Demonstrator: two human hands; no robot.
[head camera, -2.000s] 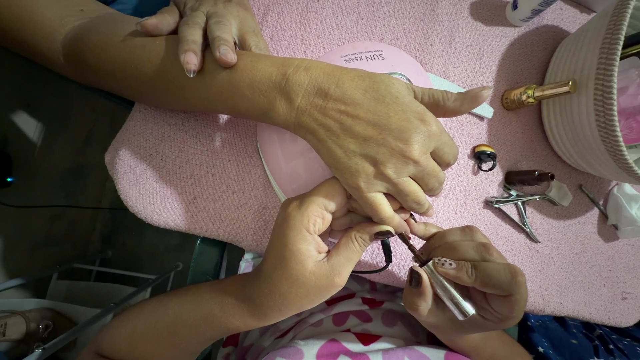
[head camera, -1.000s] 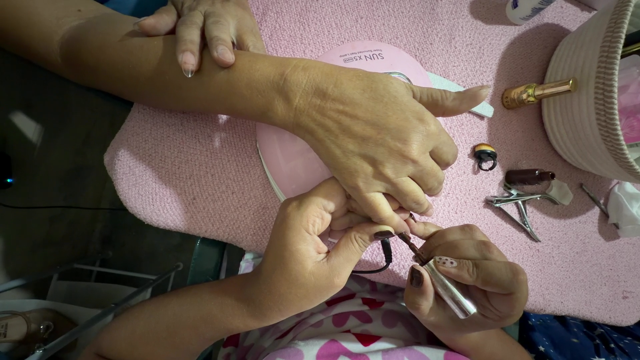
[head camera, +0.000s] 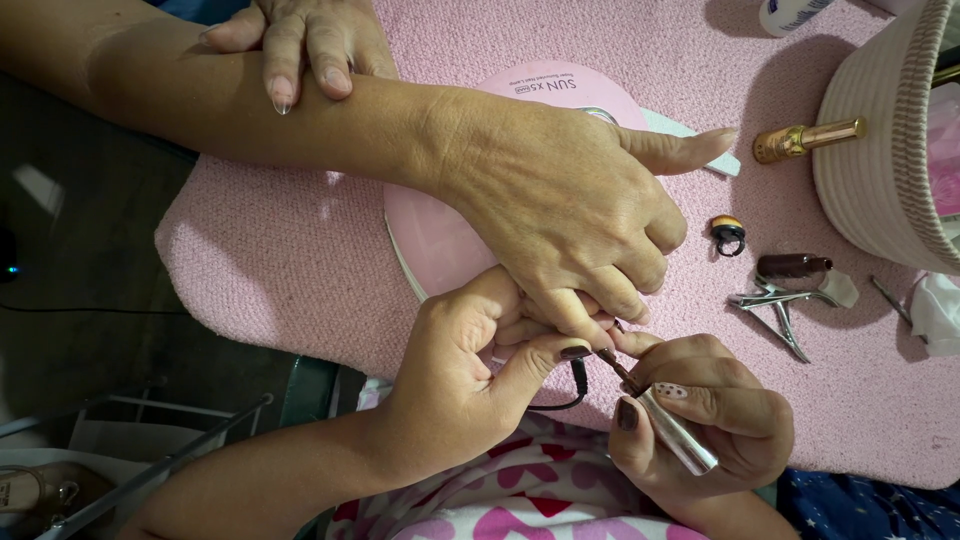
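Observation:
My left hand (head camera: 476, 367) grips a fingertip of another person's hand (head camera: 562, 187), which lies palm down over a pink nail lamp (head camera: 435, 240). Between the thumb and fingers of my right hand (head camera: 705, 412) is a silver-capped nail polish brush (head camera: 671, 427); its dark brown bristles meet or nearly meet the nail of the held finger. An uncapped dark brown polish bottle (head camera: 791, 265) lies on its side to the right, by metal cuticle nippers (head camera: 780, 307). The person's other hand (head camera: 315, 52) rests on their forearm.
A pink towel (head camera: 277, 262) covers the table. At right are a woven basket (head camera: 862, 157), a gold polish bottle (head camera: 780, 144), a black ring (head camera: 727, 236), a metal tool (head camera: 891, 298) and a white tissue (head camera: 937, 315). A nail file (head camera: 724, 163) lies partly under the hand; a black cable (head camera: 579, 382) runs below.

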